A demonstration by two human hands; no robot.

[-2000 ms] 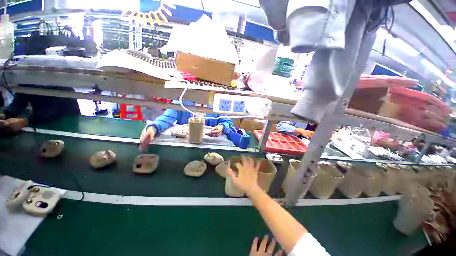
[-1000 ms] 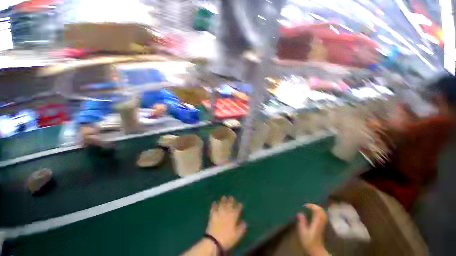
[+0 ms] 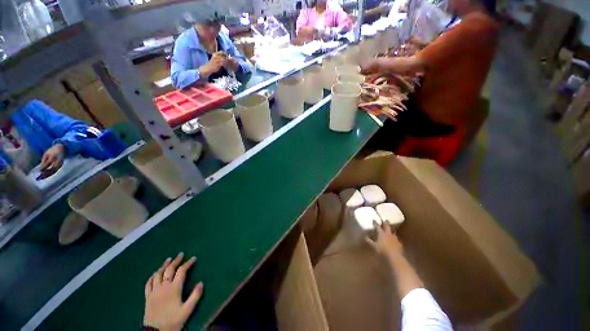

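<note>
Several cream housings stand packed in the open carton (image 3: 466,226), their white rounded-square ends (image 3: 391,214) facing up. My right hand (image 3: 386,240) reaches into the carton, its fingertips at the near ends; whether it grips one I cannot tell. My left hand (image 3: 171,292) rests palm down on the green bench top (image 3: 259,213), fingers spread, holding nothing. Open-topped housings, one of them tall and tapered (image 3: 109,205), stand in a row on the conveyor. Another housing (image 3: 345,106) stands on the far end of the bench top.
A pale side rail (image 3: 152,220) runs between bench and belt, with a perforated post (image 3: 152,116) rising beside it. A red parts tray (image 3: 192,102) lies across the belt. Brown straps (image 3: 386,94) lie at the bench's far end, near a person in orange (image 3: 459,64). Other workers sit opposite.
The view has swung right and down onto the carton. My right hand has moved from beside the bench edge down to the packed housings. My left hand stays on the bench top.
</note>
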